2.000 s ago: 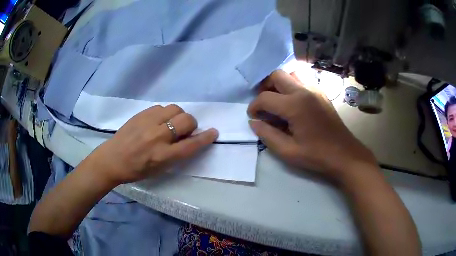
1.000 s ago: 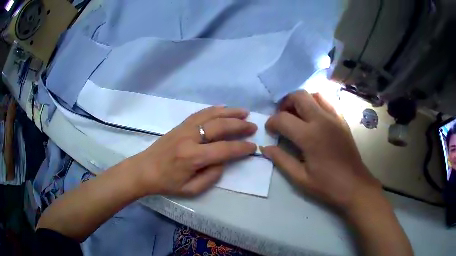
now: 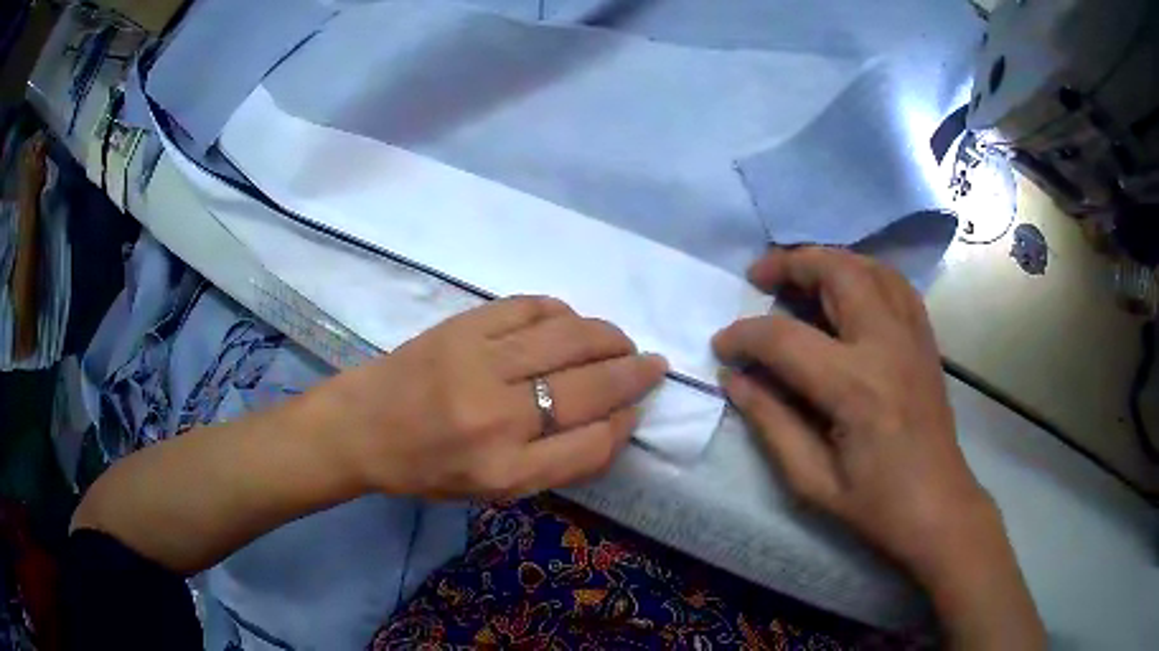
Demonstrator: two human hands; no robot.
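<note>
A blue-grey garment piece (image 3: 597,140) lies across the table. A long white facing (image 3: 508,210) lies along its near side, with a thin dark edge line and more white cloth below it. My left hand (image 3: 508,401), with a ring, holds the facing down near its right end; its fingers are close together and its thumb is hidden. My right hand (image 3: 852,382) holds the facing's right end between thumb and fingers. A squared blue-grey flap of cloth (image 3: 839,178) lies beyond it, beside the lit needle area.
The sewing machine head (image 3: 1068,102) is at the upper right, over the beige machine bed (image 3: 1017,331). The worn white table edge (image 3: 737,547) curves below my hands. Loose blue-grey cloth (image 3: 305,560) hangs under it, beside patterned fabric (image 3: 559,585).
The cloth and both hands sit further right and the cloth slants more down to the right. The machine shows further right, and the phone is out of view. The lower white end is more covered.
</note>
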